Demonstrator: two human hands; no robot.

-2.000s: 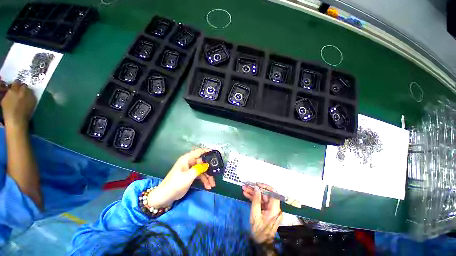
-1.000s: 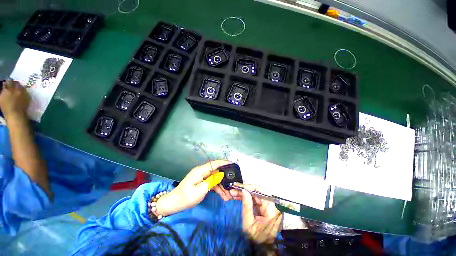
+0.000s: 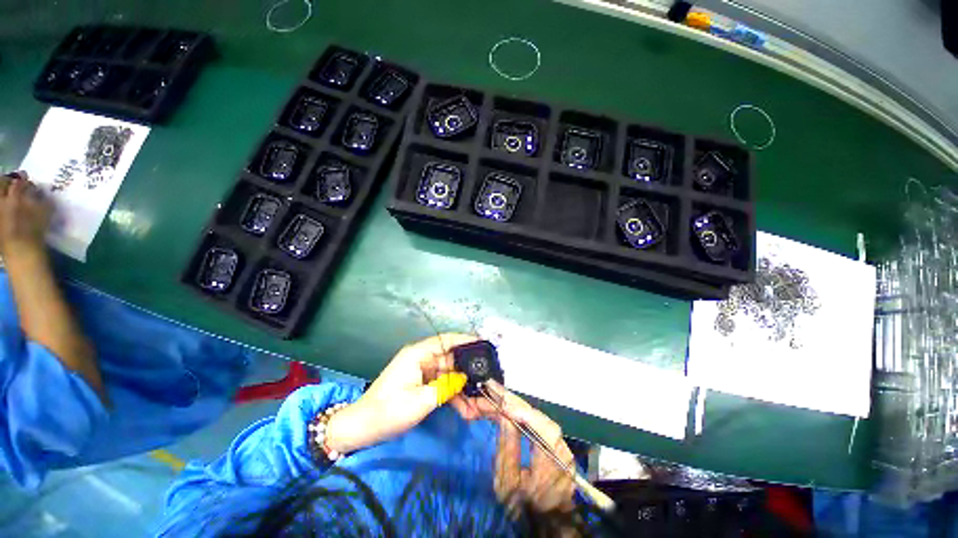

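My left hand [image 3: 394,399], with a yellow finger cot [image 3: 449,388], holds a black rounded-square watch housing [image 3: 478,364] above the bench's front edge, its pale ring facing up. My right hand [image 3: 530,462] holds thin metallic tweezers [image 3: 538,438]; their tip is at the housing's lower edge. Whether a small part is in the tips cannot be told. A white liner strip [image 3: 609,384] lies under and right of the hands; its left end is partly hidden by them.
A higher foam tray [image 3: 562,257] with one bare pocket stands behind; an angled tray [image 3: 333,252] is at its left. A dark heap [image 3: 772,299] lies on white paper [image 3: 830,363] at right, beside clear blister trays [image 3: 914,347]. Another person's arm [image 3: 47,305] is at far left.
Since two seconds ago, my right hand has brought the tweezers from the liner to the housing and turned them steeper. My left hand with the housing moved slightly right and down, over the liner's left end.
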